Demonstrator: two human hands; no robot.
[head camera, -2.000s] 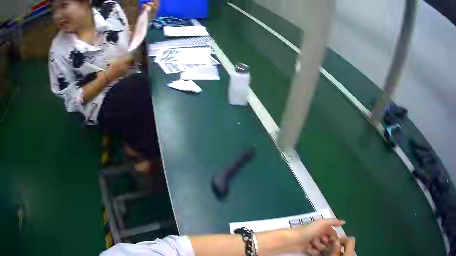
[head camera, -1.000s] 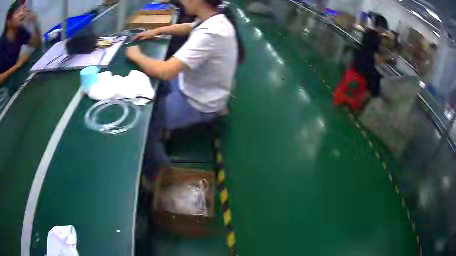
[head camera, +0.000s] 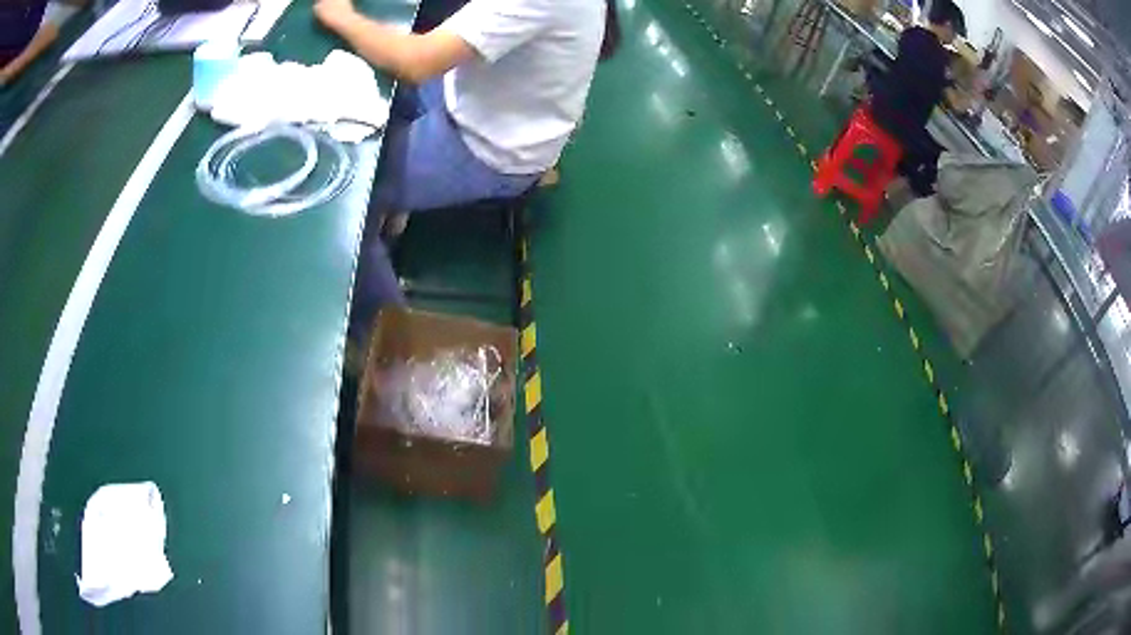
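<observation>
Neither of my hands is in the picture. Nearest in front of me, a crumpled white wipe or paper (head camera: 124, 543) lies on the dark green bench top (head camera: 236, 372) at the lower left. A tiny white scrap (head camera: 285, 499) lies to its right, near the bench edge. Farther up the bench lies a coil of clear tubing (head camera: 275, 170). Behind it are a heap of white cloth or paper (head camera: 304, 93) and a light blue cylindrical item (head camera: 216, 72).
A seated person in a white shirt (head camera: 527, 87) is at the bench's far end. An open cardboard box (head camera: 434, 461) with clear plastic stands on the floor beside the bench. A white strip (head camera: 77, 310) runs along the left. A red stool (head camera: 858, 164) holds another person at the upper right.
Two seconds ago my hands and a white printed sheet were in view; now the view has swung to another bench stretch. Since one second ago it has tilted down, showing the whole white wipe.
</observation>
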